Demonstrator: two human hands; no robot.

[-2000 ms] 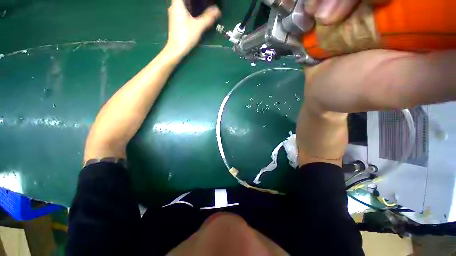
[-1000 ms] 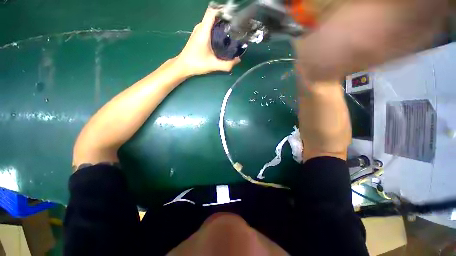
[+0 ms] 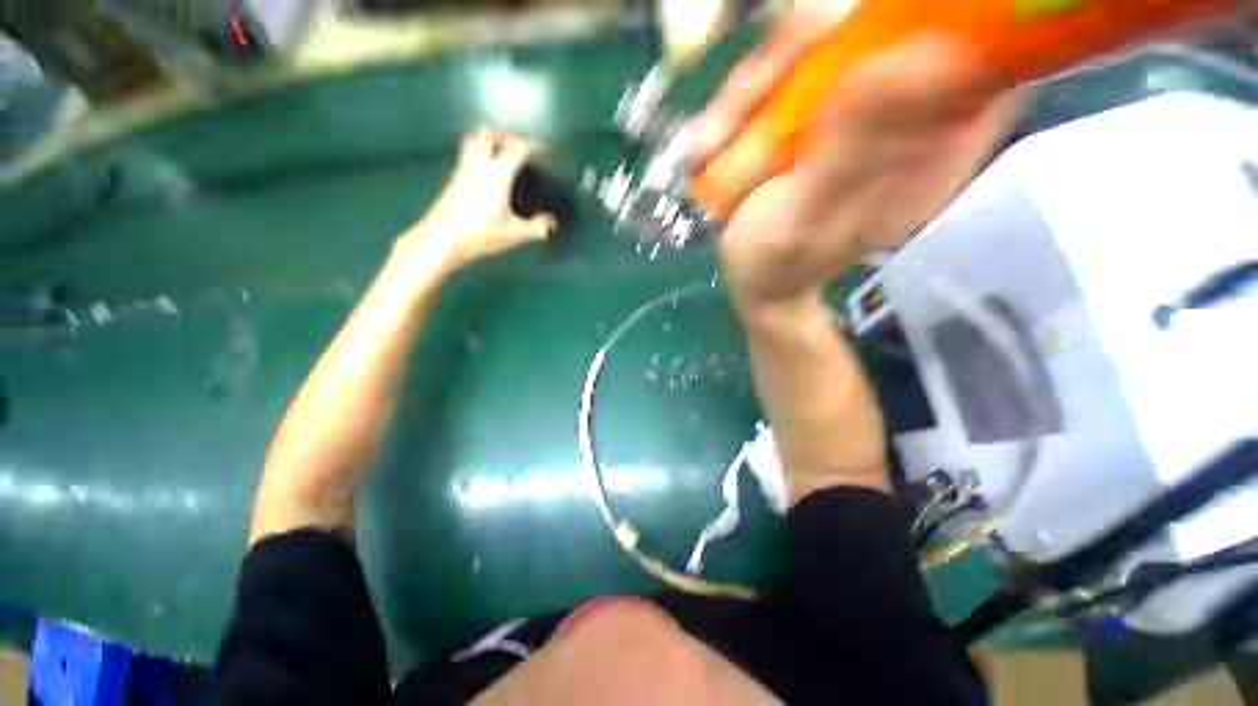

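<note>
My left hand (image 3: 486, 200) holds a black housing (image 3: 542, 197) over the green surface, at the upper middle of the head view. My right hand (image 3: 862, 173) is closed around the orange screwdriver body (image 3: 800, 117) at the upper right. The silver screwdriver nose (image 3: 649, 193) points left, a little to the right of the housing and apart from it. The nose and my right hand are blurred. The inside of the housing cannot be made out.
A white loop (image 3: 589, 441) lies on the green surface (image 3: 469, 372), with a crumpled white strip (image 3: 731, 497) and tiny specks (image 3: 697, 368) by it. A white-grey box (image 3: 1021, 317) with thick black cables stands at right. A blue bin (image 3: 80, 665) is at lower left.
The view has tilted up, showing the bench's far edge. The housing, earlier close under the nose with its round face showing, is now apart from it. More of the orange body shows.
</note>
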